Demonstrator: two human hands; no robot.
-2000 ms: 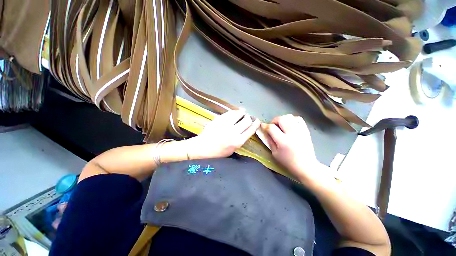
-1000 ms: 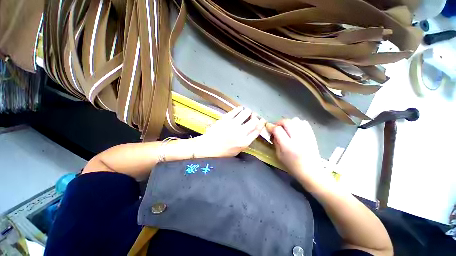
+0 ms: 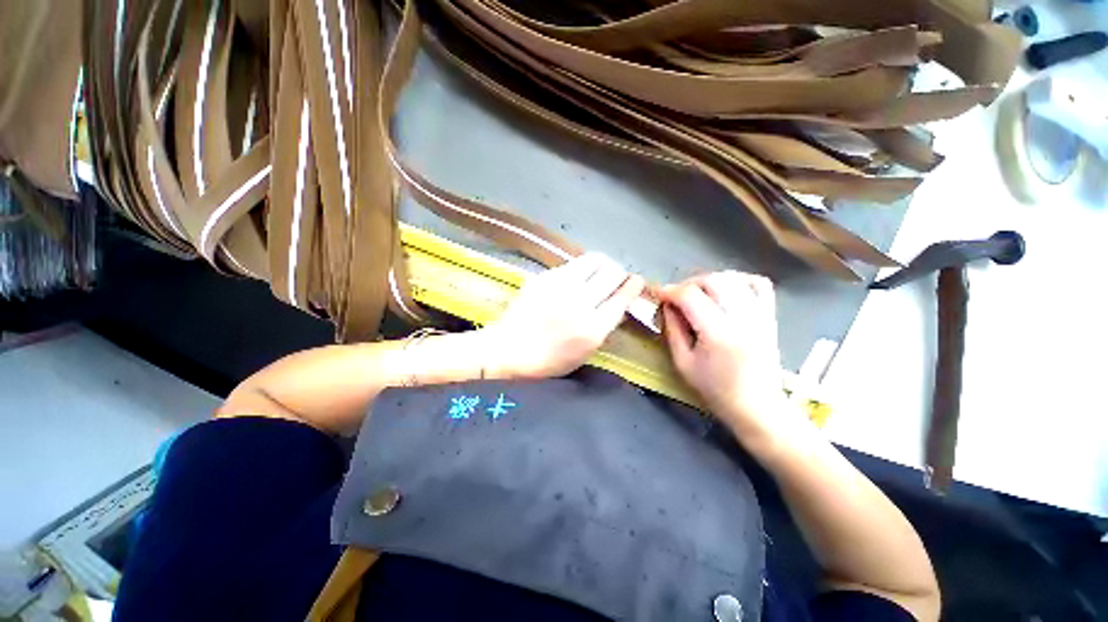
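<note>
A brown leather strap [image 3: 480, 219] with a white line runs from the left pile down to my hands. My left hand [image 3: 565, 318] lies over the strap and holds it near its end, at the yellow bars [image 3: 468, 282] on the near edge of the grey board [image 3: 535, 158]. My right hand [image 3: 727, 340] pinches the strap end between thumb and finger, close beside the left fingertips. A small white piece [image 3: 644, 311] shows between the two hands. The fingers partly hide the strap end.
Looped brown straps [image 3: 249, 146] hang at the left. Loose strap ends [image 3: 729, 109] fan out at the upper right. A hammer [image 3: 947, 352] lies on the white table [image 3: 1033, 401] at the right, its head touching strap tips. A pale tape roll [image 3: 1033, 140] lies at far right.
The right fingers have shifted slightly, and the small white piece shows at a different angle between the hands. The view has shifted a little; the left hand stays on the strap.
</note>
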